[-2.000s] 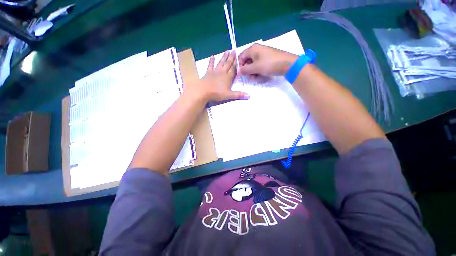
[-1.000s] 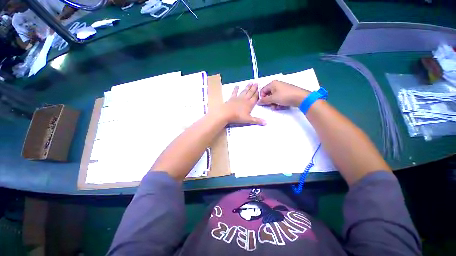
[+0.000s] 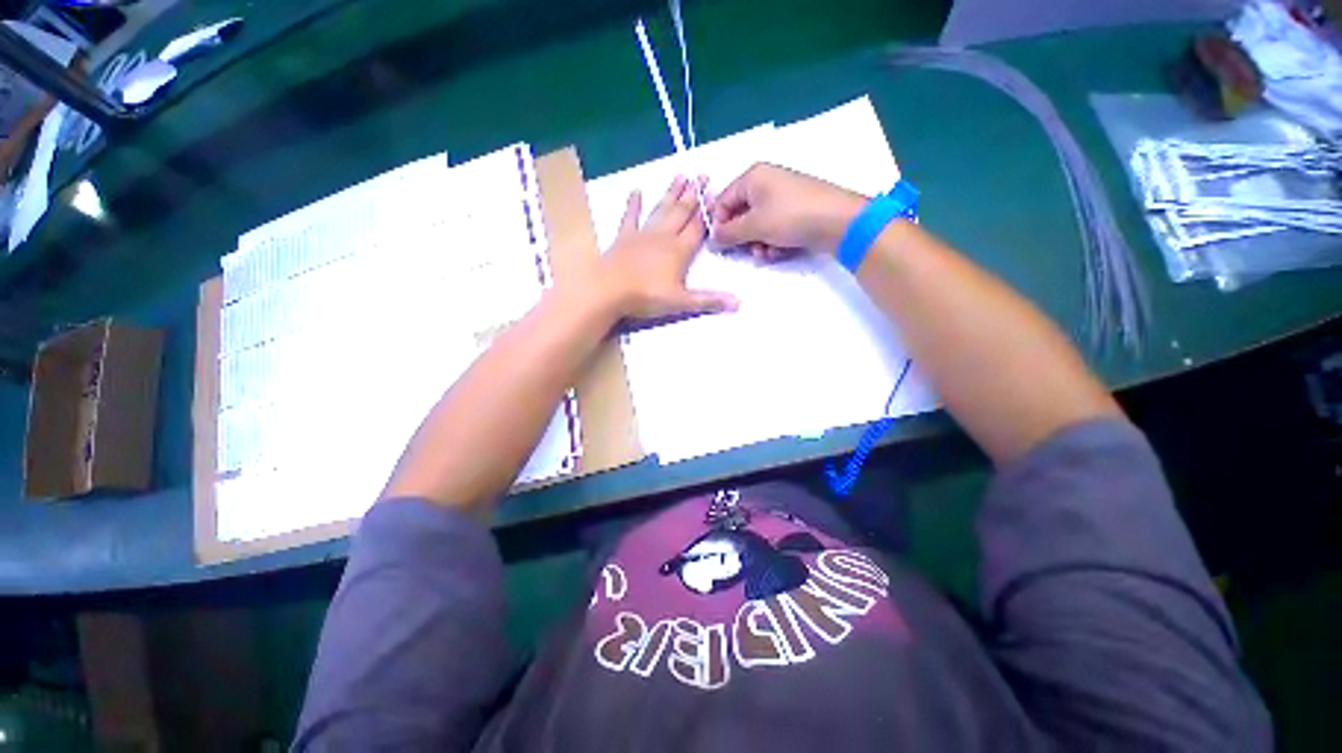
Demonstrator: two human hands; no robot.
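Observation:
A white label sheet (image 3: pixel 780 368) lies on the bench under both hands. My left hand (image 3: pixel 655 258) is flat on its upper left part, fingers spread, holding nothing that shows. White strips (image 3: pixel 661 86) point away past the sheet's top edge from beside my left fingertips. My right hand (image 3: pixel 758 221), with a blue wrist strap (image 3: pixel 879 225), has its fingertips pinched on the near end of a thin white strip, close to my left fingers. The fingers partly hide the strip's end.
Printed sheets (image 3: pixel 375 324) lie on cardboard (image 3: pixel 564 221) at left. An open brown box (image 3: pixel 96 409) is far left. A wire bundle (image 3: pixel 1067 162) curves at right, beside a bag of white strips (image 3: pixel 1236 199). A blue coiled cord (image 3: pixel 858 456) hangs at the bench edge.
The view dipped and came back. Both hands stay at nearly the same place on the sheet. The white strips past the top edge now stand apart from each other and lean left.

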